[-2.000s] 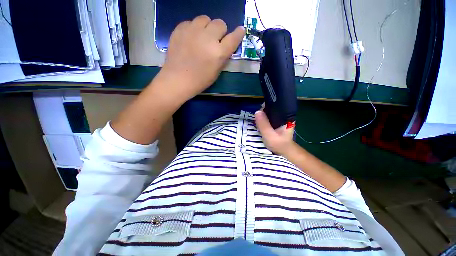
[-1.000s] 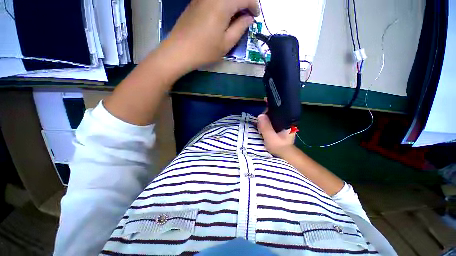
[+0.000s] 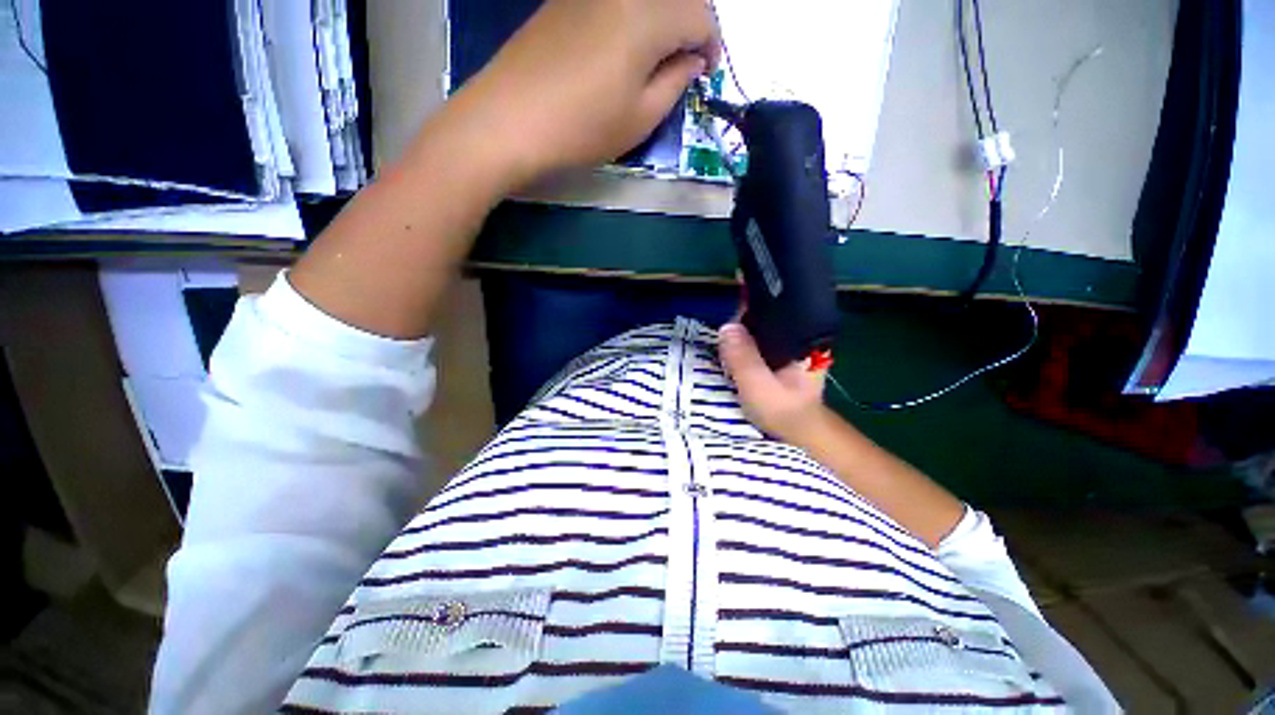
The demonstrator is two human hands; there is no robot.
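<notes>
My right hand (image 3: 775, 391) is shut around the lower grip of a black soldering gun (image 3: 786, 231), mostly hidden by it. The gun's metal tip points at a small green circuit board (image 3: 703, 151) on the flat unit. My left hand (image 3: 594, 84) is above the unit, thumb and fingertips pinched at the board's upper part beside the gun's tip. They seem to hold a thin lead wire end, too small to see clearly. The hand and forearm cover most of the dark panel (image 3: 483, 31). The white half (image 3: 839, 56) lies right of the board.
Stacked units (image 3: 147, 91) lie at the left. A cord with a white connector (image 3: 994, 150) lies right of the unit. Solder wire (image 3: 965, 388) trails from the gun's rear. Another dark-edged unit (image 3: 1244, 210) is at the far right. A cardboard box (image 3: 84, 405) is below the bench edge.
My left hand has moved up and slightly right, bringing its fingertips higher over the board. The gun has shifted slightly, its tip still at the board.
</notes>
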